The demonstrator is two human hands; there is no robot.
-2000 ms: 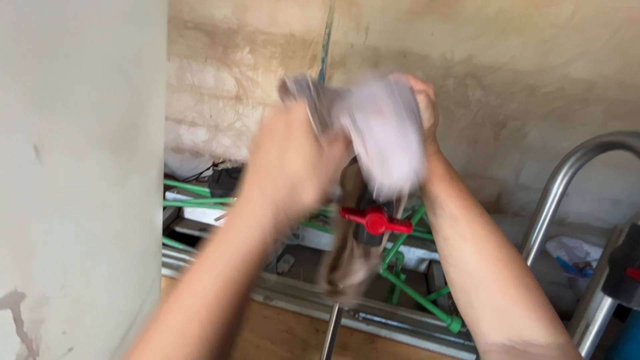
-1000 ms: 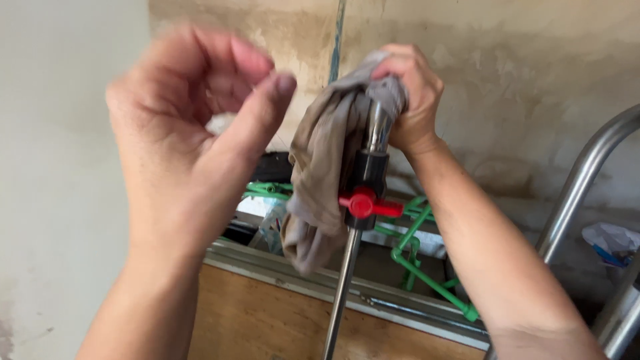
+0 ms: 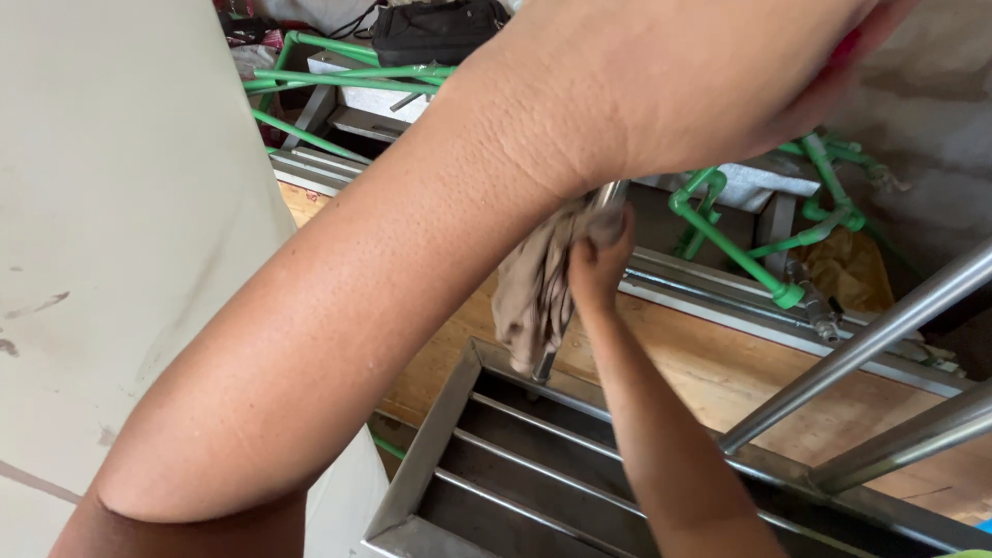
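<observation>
My left forearm crosses the view, and my left hand (image 3: 728, 74) is large and close at the top right, partly cut off by the frame. Its fingers are mostly hidden, and a bit of red shows beside them. Lower and farther off, my right hand (image 3: 604, 260) grips a grey-brown cloth (image 3: 531, 291) against an upright metal pipe (image 3: 545, 364). The cloth hangs in folds to the left of that hand. The pipe's foot stands at the edge of a metal frame with parallel bars (image 3: 446, 434). My left arm hides the pipe's upper part.
Thick metal tubes (image 3: 876, 349) slant up at the right from the barred frame. Green plastic pipes (image 3: 728, 252) and a black bag (image 3: 434, 31) lie beyond, near the wall. Wooden boards (image 3: 666, 333) lie behind the frame. A pale panel (image 3: 132, 194) fills the left side.
My right hand and the cloth are lower on the pipe, where a second ago they were above the red-handled valve. My left hand has crossed to the upper right. The view has tilted down.
</observation>
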